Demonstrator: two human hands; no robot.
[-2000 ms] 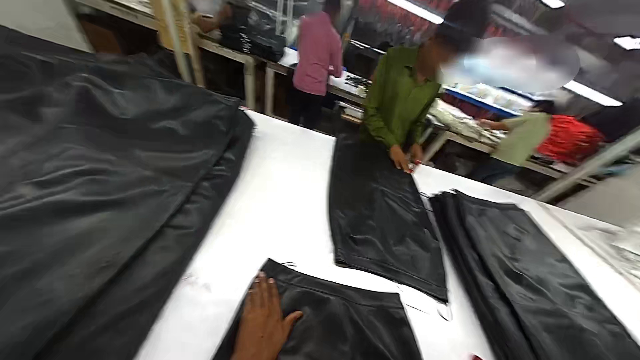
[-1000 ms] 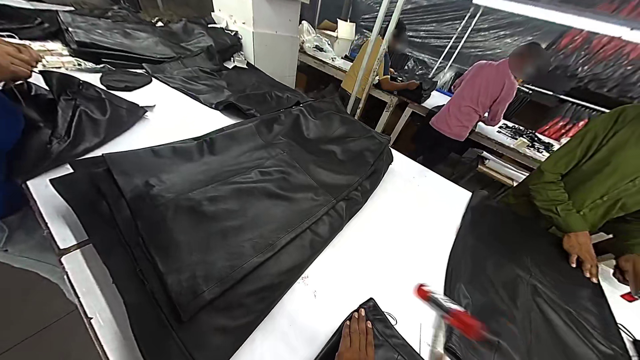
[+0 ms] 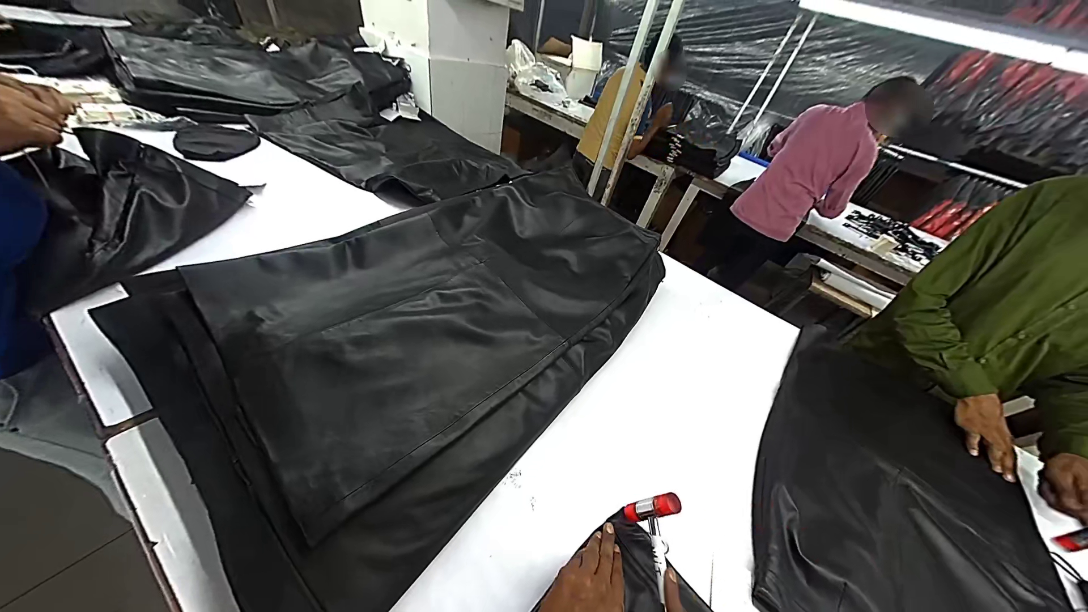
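At the bottom of the head view my left hand point(image 3: 588, 575) presses flat on a black leather-like garment piece point(image 3: 636, 557), fingers at its top edge. Just right of it, my right hand point(image 3: 672, 592), mostly cut off by the frame edge, is at the handle of a mallet with red faces point(image 3: 653, 507). The mallet head lies over the garment's upper edge. A large stack of black leather-like skirts point(image 3: 408, 340) spreads across the white table point(image 3: 714, 340) to the left. Another black garment point(image 3: 884, 484) lies at the right, under a co-worker's hand.
A co-worker in a green shirt point(image 3: 1011, 314) stands across the table at right; a second red mallet point(image 3: 1073, 540) is near their hand. Another co-worker's hands point(image 3: 30, 110) hold black material at far left. More black garments point(image 3: 229, 68) lie by a white pillar point(image 3: 466, 76).
The view has swung left. A red mallet, blurred over the table one second ago, is now at the top edge of the garment piece beside my left hand, which stays on that piece.
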